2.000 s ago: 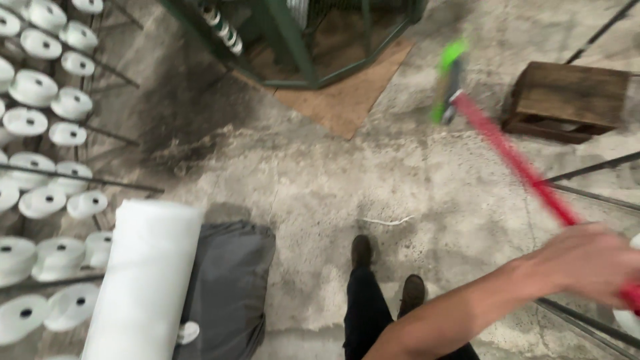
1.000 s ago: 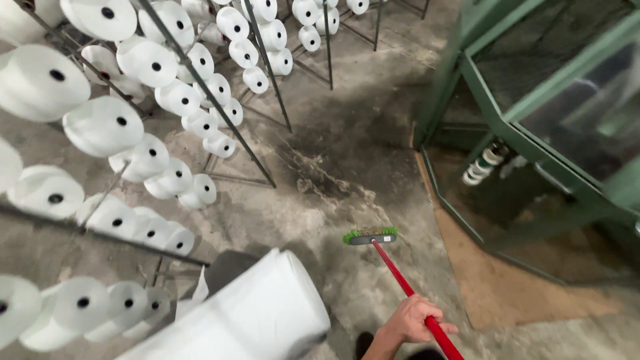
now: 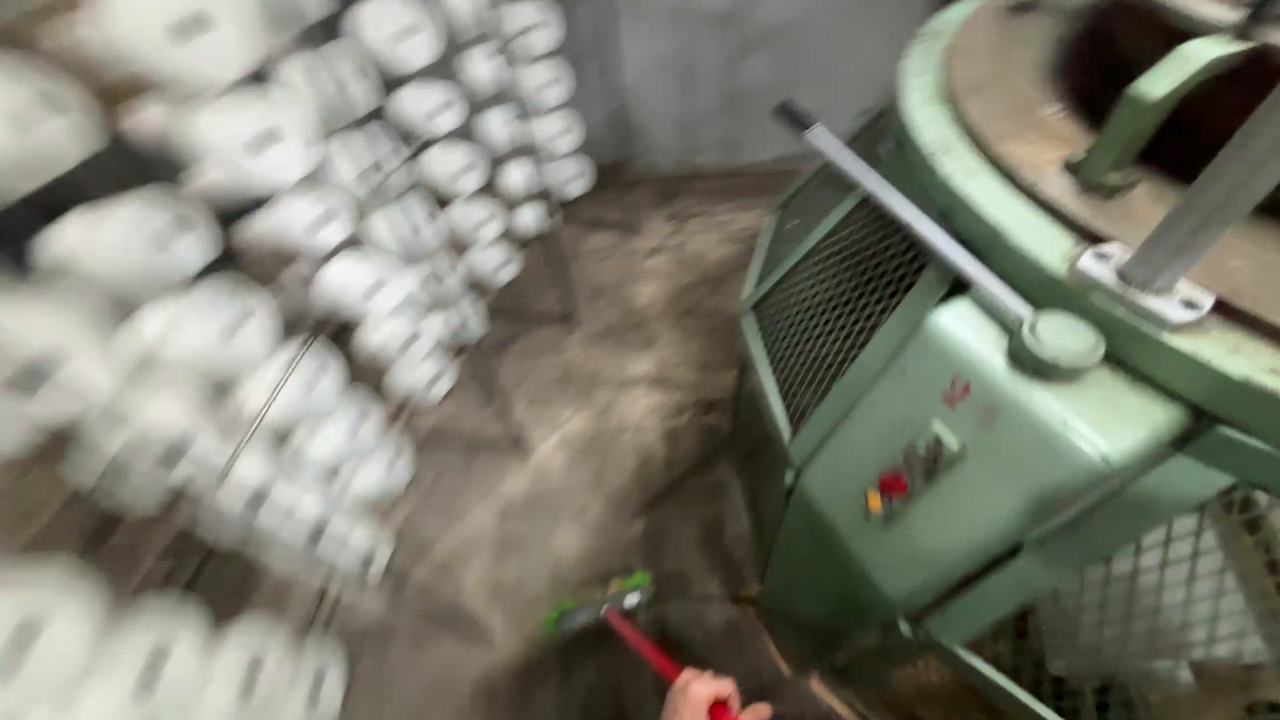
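Note:
Low in the view, right of the middle, my left hand (image 3: 708,694) is closed around the red handle (image 3: 645,648) of a broom. Its dark head with green bristles (image 3: 598,606) rests at the concrete floor, up and to the left of the hand. The rest of the handle runs out past the bottom edge. My right hand is outside the view.
White yarn cones (image 3: 455,168) sit in rows on a rack along the left, blurred. At right stands a green machine (image 3: 1000,430) with mesh guards (image 3: 840,300), push buttons and a grey bar. A grey wall (image 3: 740,80) is behind.
The view has swung up and toward the rack and machine. The broom has moved from beside a wooden box to the floor between rack and machine, still in my left hand.

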